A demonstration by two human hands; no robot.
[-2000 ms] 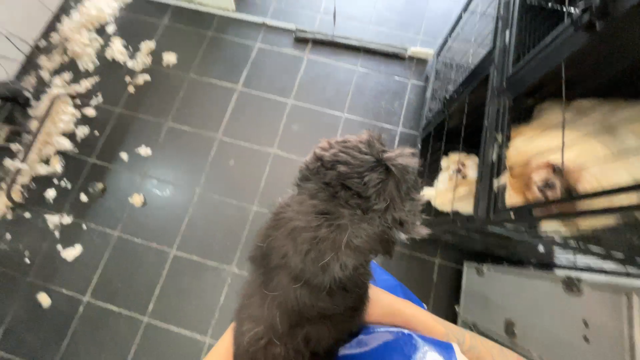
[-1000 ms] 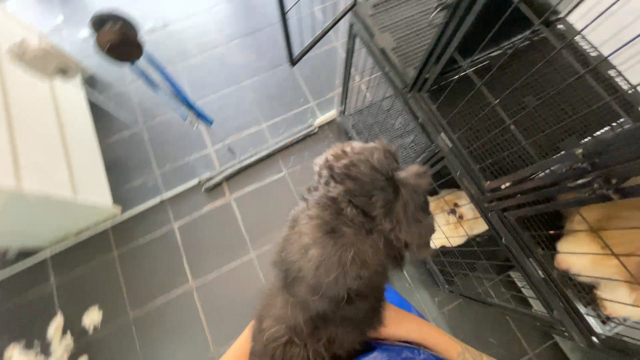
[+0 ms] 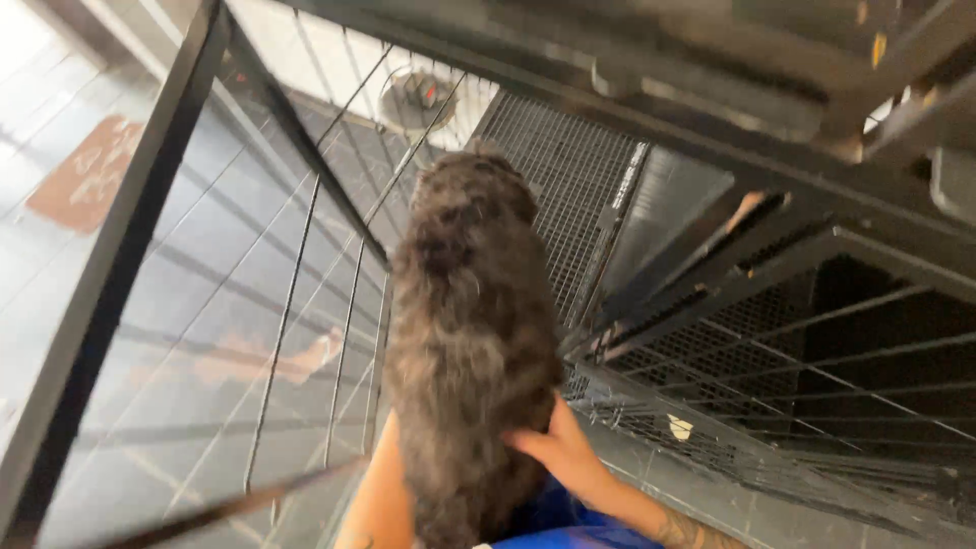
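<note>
A dark grey-brown, shaggy dog (image 3: 476, 328) is held upright against my body, its head pointing away from me. My right hand (image 3: 553, 446) grips the dog's flank, thumb across its fur. The left forearm (image 3: 375, 496) runs along the dog's other side; the left hand itself is hidden behind the fur. Just beyond the dog is a black wire cage with a mesh floor (image 3: 587, 175). Blue shiny material (image 3: 572, 526) shows beneath the dog.
An open wire cage door with a black frame (image 3: 114, 259) stands at the left. Black cage bars and a horizontal frame rail (image 3: 724, 145) cross above and to the right. A round bowl-like object (image 3: 418, 97) and a brown mat (image 3: 91, 174) lie beyond the door.
The dog, still held, is now between the wire door and the cage front, much closer to the cage. My right hand has come into sight on its flank. The view has moved a lot.
</note>
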